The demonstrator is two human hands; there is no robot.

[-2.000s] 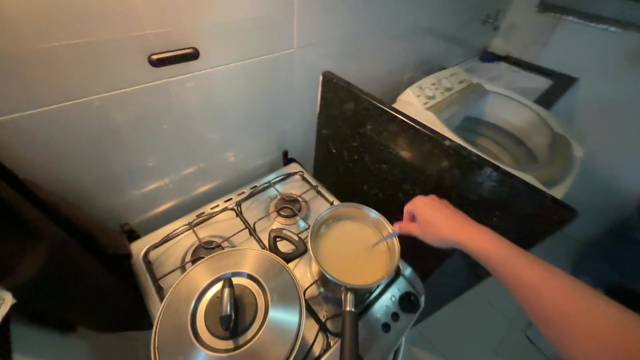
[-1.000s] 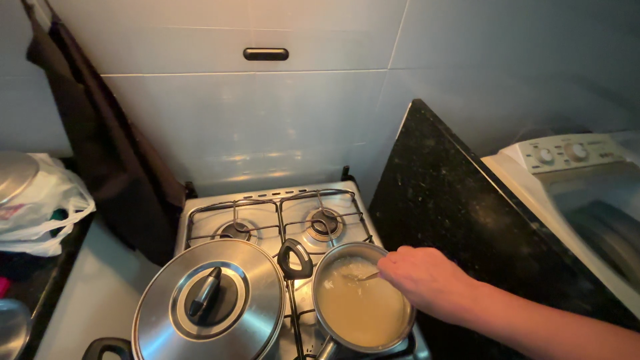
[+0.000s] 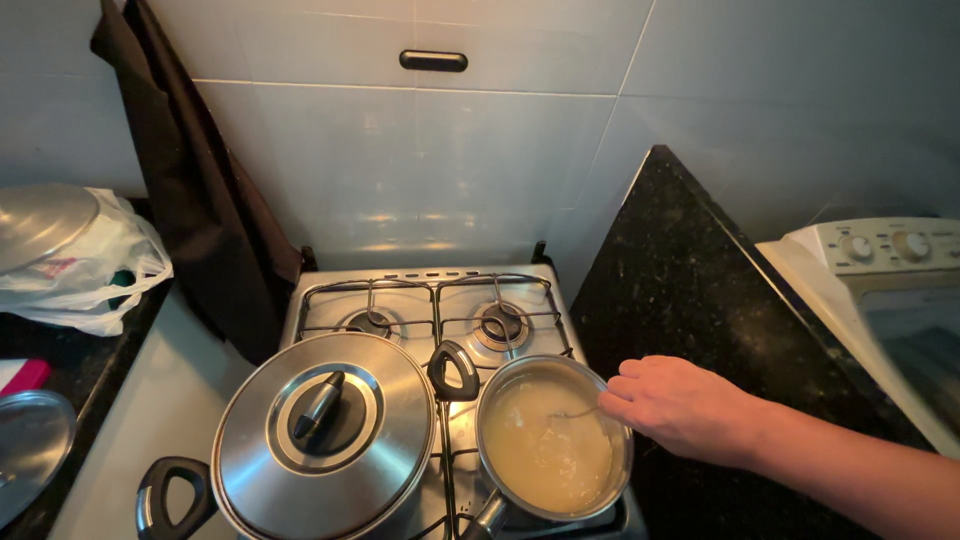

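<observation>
My right hand (image 3: 679, 409) is closed on the handle of a thin metal utensil (image 3: 577, 413), likely a spoon, at the right rim of a steel saucepan (image 3: 628, 480). The utensil's far end dips into a pale yellowish liquid (image 3: 544, 454) with some lighter patches on its surface. This saucepan stands on the front right of a gas stove (image 3: 420, 279), its handle (image 3: 487, 517) pointing toward me. Left of it sits a large steel pot with its lid (image 3: 251, 442) on and black side handles (image 3: 454, 371). My left hand is out of view.
Two rear burners (image 3: 501, 326) show behind the pots. A dark stone slab (image 3: 675, 300) rises at the right, with a washing machine (image 3: 885, 247) beyond. Dark cloth (image 3: 199, 187) hangs at the left, near a counter with a plastic bag (image 3: 82, 292) and a round metal lid (image 3: 34, 442).
The view has swung left and come nearer the stove. My right hand stays at the saucepan's right rim with the utensil in the liquid; the saucepan's handle still points toward me.
</observation>
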